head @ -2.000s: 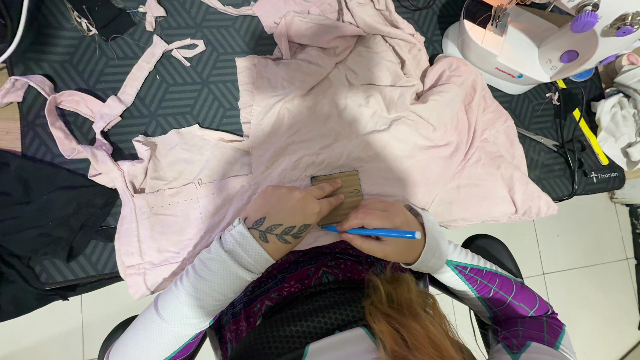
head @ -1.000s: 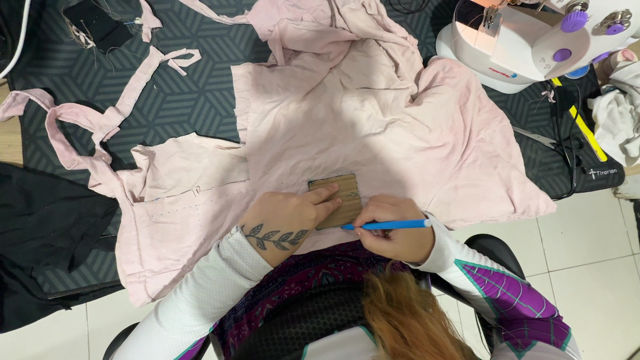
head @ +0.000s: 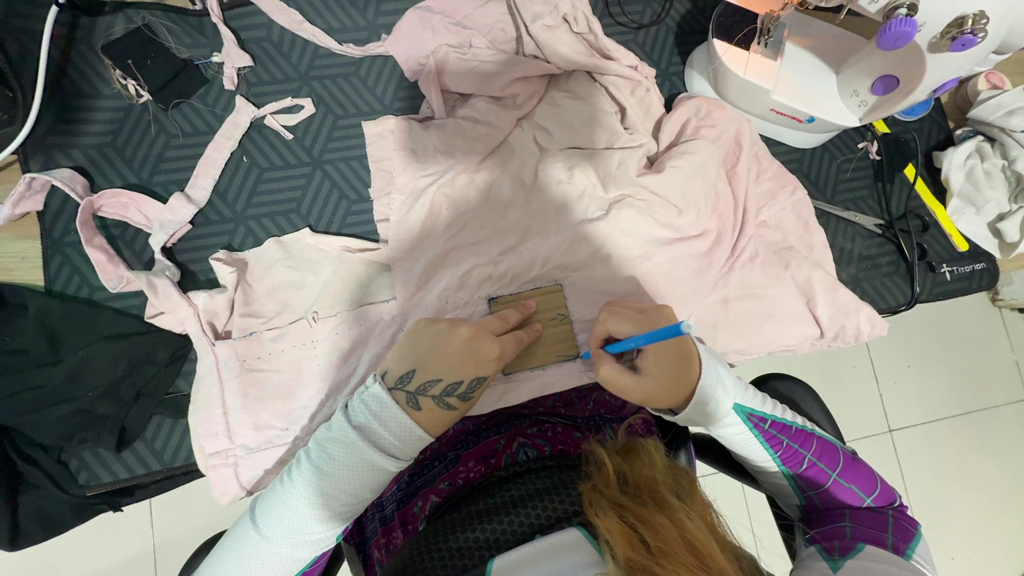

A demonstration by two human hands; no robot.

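Observation:
Pale pink fabric [head: 512,208] lies spread and partly rumpled over the table. On it near the front edge is a small square wooden-looking template [head: 548,340] with dark marks along its edges. My left hand [head: 448,360] presses on the template with two fingers extended. In my right hand [head: 648,360] is a blue pen [head: 648,338], its tip at the template's lower right corner. Small dots run on the fabric around the template. To the left, a dotted line and a dark line cross a pink fabric piece [head: 280,344].
A white sewing machine [head: 816,88] stands at the back right. Scissors [head: 856,216], a cable and a yellow strip [head: 928,204] lie near it, with white cloth [head: 992,176] beyond. Black fabric [head: 72,376] covers the left edge; a black scrap [head: 156,64] and pink straps [head: 208,160] are behind.
My right hand has moved with the pen from the template's bottom edge to its lower right corner. My left hand stays on the template.

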